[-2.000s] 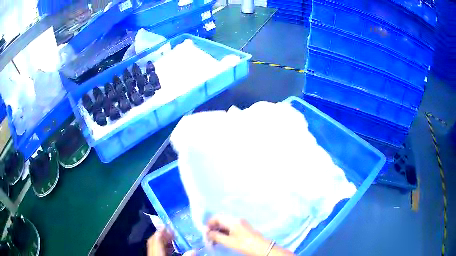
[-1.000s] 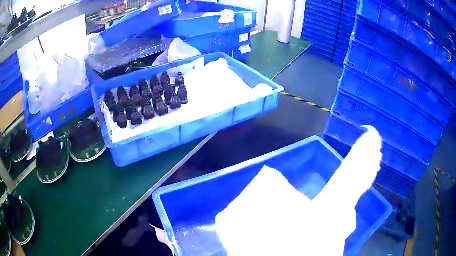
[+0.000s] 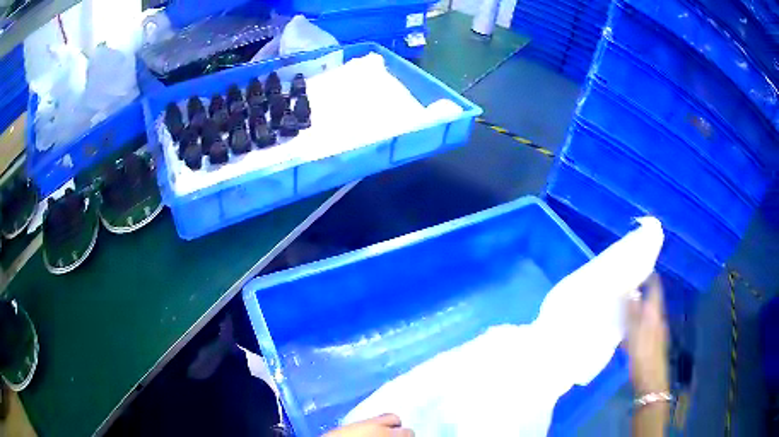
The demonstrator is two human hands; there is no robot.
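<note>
A blue crate (image 3: 401, 247) lies in front of me, its shiny bottom bare at the left and back. A bright white liner (image 3: 495, 375) lies bunched over its near right part, one end rising over the right rim. My right hand (image 3: 647, 329), slightly blurred and with a bracelet at the wrist, is at the raised end of the liner; its fingertips are partly hidden against the white. My left hand (image 3: 376, 426) is cut off by the bottom edge, at the liner's near left side. Its grip cannot be made out.
Another blue crate (image 3: 299, 179) on the green bench (image 3: 171, 299) holds black parts in rows (image 3: 239, 119) on white liner. Oval half-shells (image 3: 70, 229) lie at the bench's left. A tall stack of blue crates (image 3: 675, 128) stands at the right.
The liner has moved from over the crate's middle to its near right, exposing the crate's bottom. My hands, out of view one second ago, show again. The view has shifted.
</note>
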